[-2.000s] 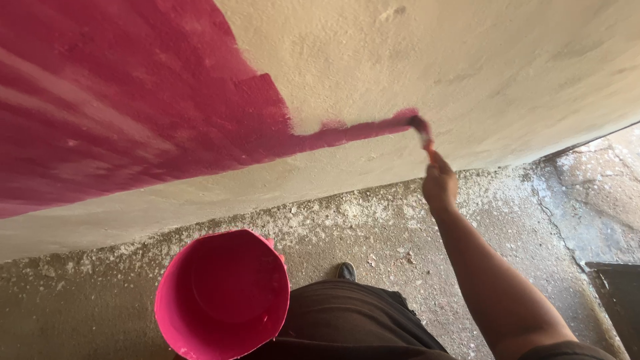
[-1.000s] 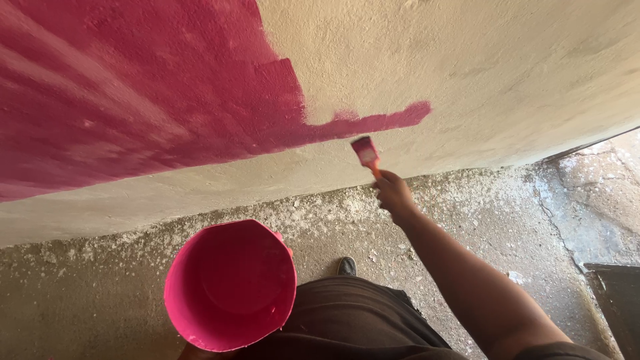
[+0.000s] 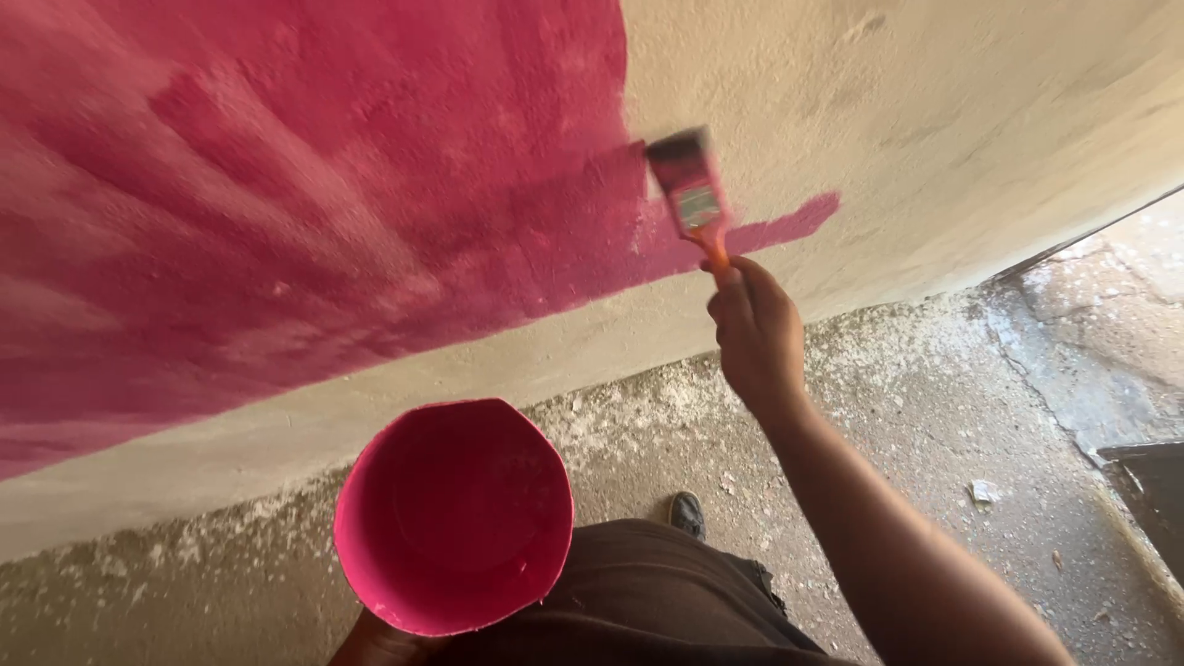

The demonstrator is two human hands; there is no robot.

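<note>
My right hand (image 3: 760,338) grips the orange handle of a flat paintbrush (image 3: 694,190). Its dark, pink-stained bristles are at the edge of the pink paint (image 3: 518,185) on a rough cream wall (image 3: 888,139); motion blurs them. A narrow pink strip reaches right, past the brush. At the lower middle, a pink paint container (image 3: 453,518) is upright with its open top towards me and pink paint inside. My left hand (image 3: 393,643) shows only in part beneath it, supporting it; the fingers are hidden.
A concrete floor (image 3: 666,435) speckled with white flakes runs along the wall base. My shoe (image 3: 687,513) stands on it near the wall. At the right are a cracked floor edge, a loose white chip (image 3: 983,491) and a dark recess (image 3: 1156,490).
My right hand has carried the brush from the strip's right end, off the wall, then up to the large pink area's edge. Pink now fills more of the wall above the strip's left part.
</note>
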